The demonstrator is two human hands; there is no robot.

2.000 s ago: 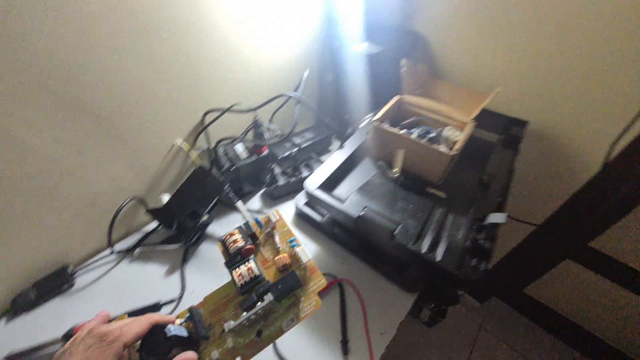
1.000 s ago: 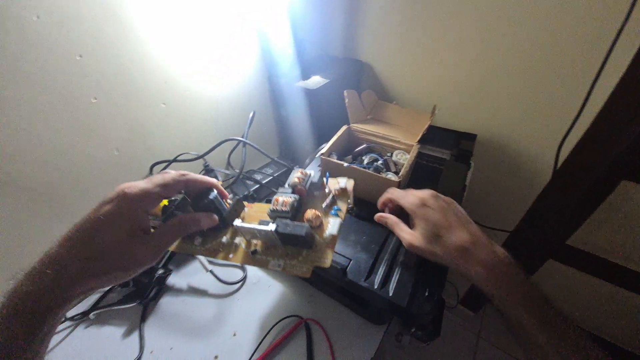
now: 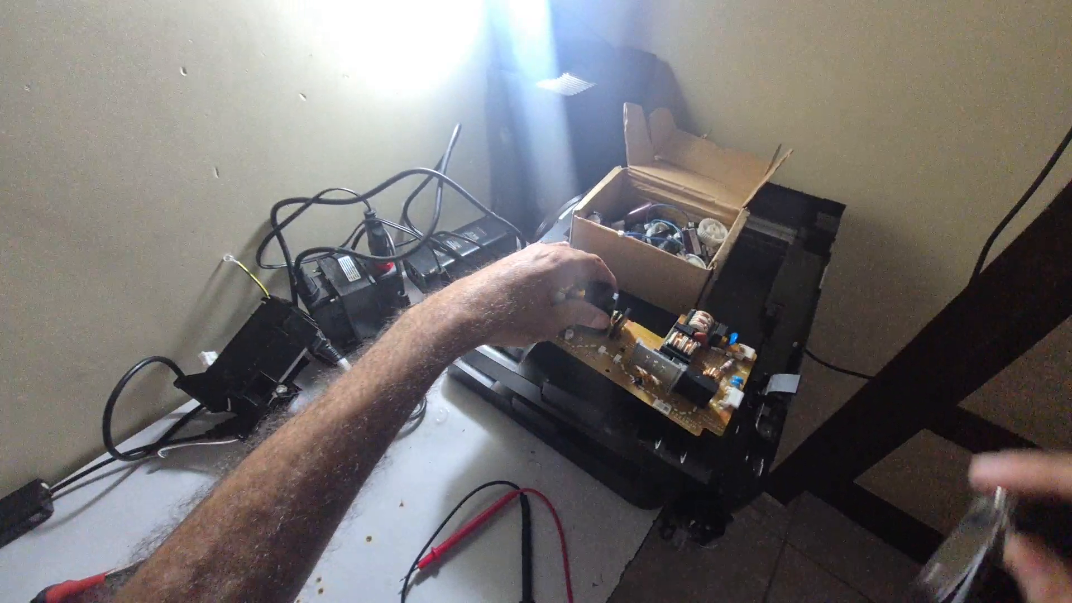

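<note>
My left hand (image 3: pixel 557 293) grips a dark component at the left end of a tan circuit board (image 3: pixel 620 360). The board, with coils, a metal heatsink and white connectors, lies over a black plastic casing (image 3: pixel 536 394), just in front of an open cardboard box (image 3: pixel 641 268) of loose electronic parts. At the lower right edge, my right hand (image 3: pixel 1022 519) is partly in view and blurred, with a shiny, clear-looking item (image 3: pixel 967 548) between its fingers; what it is cannot be told.
Red and black test leads (image 3: pixel 469 532) lie on the white table (image 3: pixel 402 511). Black adapters (image 3: pixel 356 293) and tangled cables (image 3: pixel 394 180) stand along the wall. A red-handled tool (image 3: pixel 75 588) is at the lower left. A dark wooden frame (image 3: pixel 913 394) rises at the right.
The board has moved from above the white table onto the black casing, with my left hand still at its left end. My right hand has moved from beside the box to the lower right edge.
</note>
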